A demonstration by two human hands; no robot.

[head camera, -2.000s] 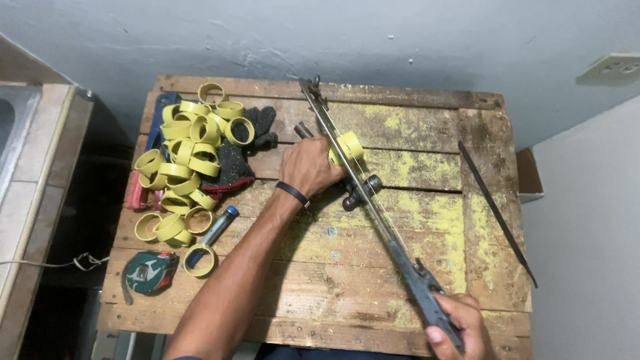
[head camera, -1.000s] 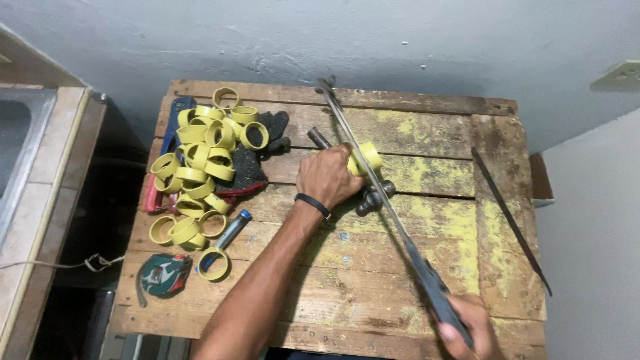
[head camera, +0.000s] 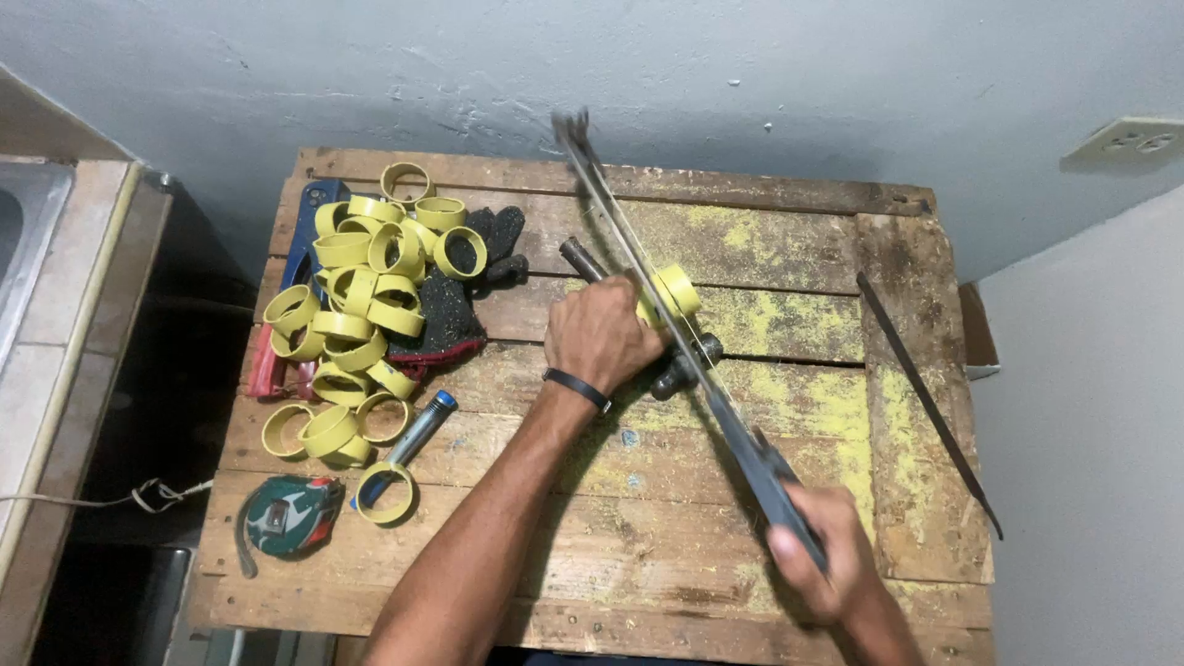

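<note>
My right hand (head camera: 828, 555) is closed around the grey handle of a hacksaw (head camera: 731, 435), whose frame slants up and left across the wooden table. The saw's blade crosses a yellow plastic pipe (head camera: 677, 289), and a short part of the pipe sticks out right of it. My left hand (head camera: 601, 333) grips the pipe on the left side of the blade and hides most of it. Beneath that hand lies a dark metal tool with a bar-like handle (head camera: 583, 261) and a rounded head (head camera: 686, 365), perhaps a hammer. Yellow sawdust covers the boards around them.
Many cut yellow rings (head camera: 344, 326) are heaped at the left, on a black glove (head camera: 453, 305) and blue and red tools. Nearer are a blue-capped tube-like tool (head camera: 421, 435) and a tape measure (head camera: 289, 518). A thin dark strip (head camera: 930, 398) crosses the table's right edge.
The hacksaw and my right hand have moved back and forth over the pipe. My left hand has stayed on the pipe.
</note>
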